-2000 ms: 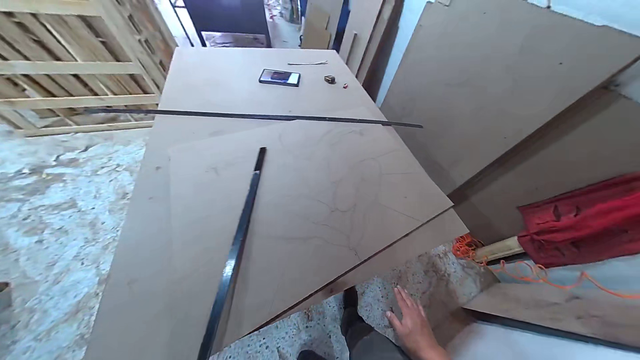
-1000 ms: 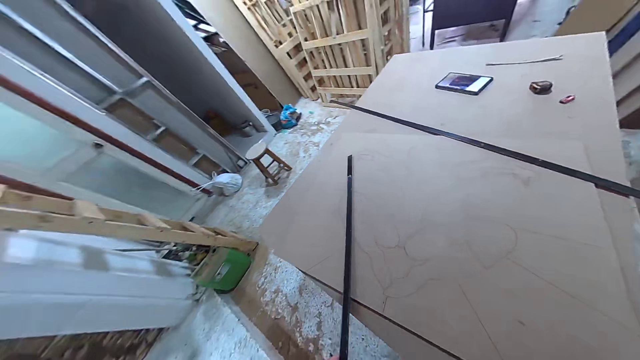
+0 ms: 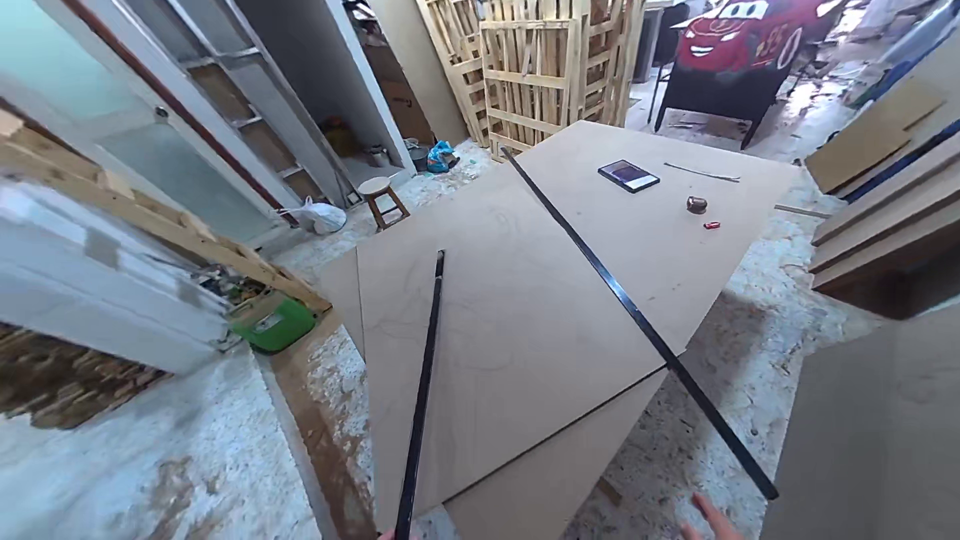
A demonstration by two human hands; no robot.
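Note:
At the bottom edge of the head view, my left hand (image 3: pixel 387 535) is mostly out of frame, its fingertips around the near end of a black metal bar (image 3: pixel 424 382) that lies over the wooden boards (image 3: pixel 517 330). My right hand (image 3: pixel 709 519) shows at the bottom right with fingers apart, holding nothing, over the floor. A second long black bar (image 3: pixel 600 266) crosses the boards diagonally, its near end sticking out past their edge, above my right hand. Beyond it lie a smartphone (image 3: pixel 628 176), a small brown object (image 3: pixel 696 205), a small red object (image 3: pixel 712 225) and a thin strip (image 3: pixel 701 172).
Slatted wooden frames (image 3: pixel 529 79) stand behind the boards. A stool (image 3: pixel 383 202), a white bag (image 3: pixel 322 216) and a green container (image 3: pixel 271 322) are at left, near a wooden ladder-like frame (image 3: pixel 172 217). Sheets and panels (image 3: pixel 892 202) lean at right. A black chair-like piece with a red car picture (image 3: pixel 731 75) stands behind.
The view has swung strongly left and back. Fingertips of my left hand have come into view at the near end of the bar, where no left hand showed two seconds ago.

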